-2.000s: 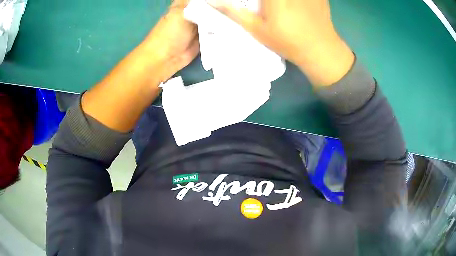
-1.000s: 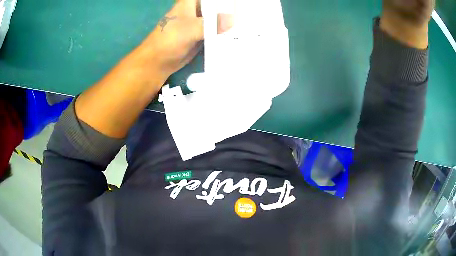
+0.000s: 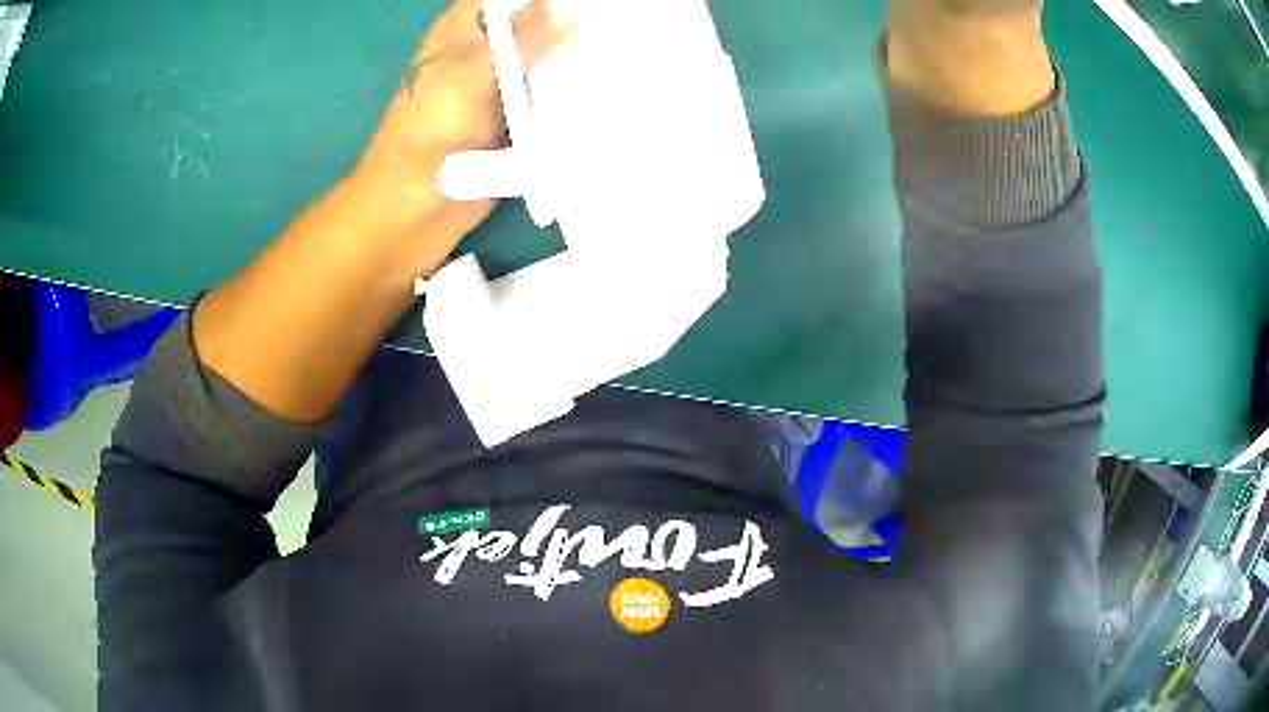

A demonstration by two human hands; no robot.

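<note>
A glaring white camera housing (image 3: 633, 153) is held at the top centre, over the front edge of the bench. Its blocky white bracket (image 3: 536, 341) points down towards my body. A short rounded white stick (image 3: 480, 174) juts out on its left side. My left hand (image 3: 466, 98) grips the housing from its left side, and the fingers are partly hidden behind it. My right hand (image 3: 970, 17) is cut off by the top edge at the right, away from the housing; its fingers are out of the picture. Surface detail of the housing is lost in glare.
The green bench mat (image 3: 821, 278) spans the view, with a curved white line (image 3: 1183, 84) at the right. Blue stools (image 3: 852, 487) stand below the bench edge. Equipment (image 3: 1211, 598) is at the lower right. A dark red sleeve or garment shows at the far left edge.
Two seconds ago both hands were at the housing. My right hand has left it, moving right. The housing has turned slightly, and the rounded stick now shows clearly at its left.
</note>
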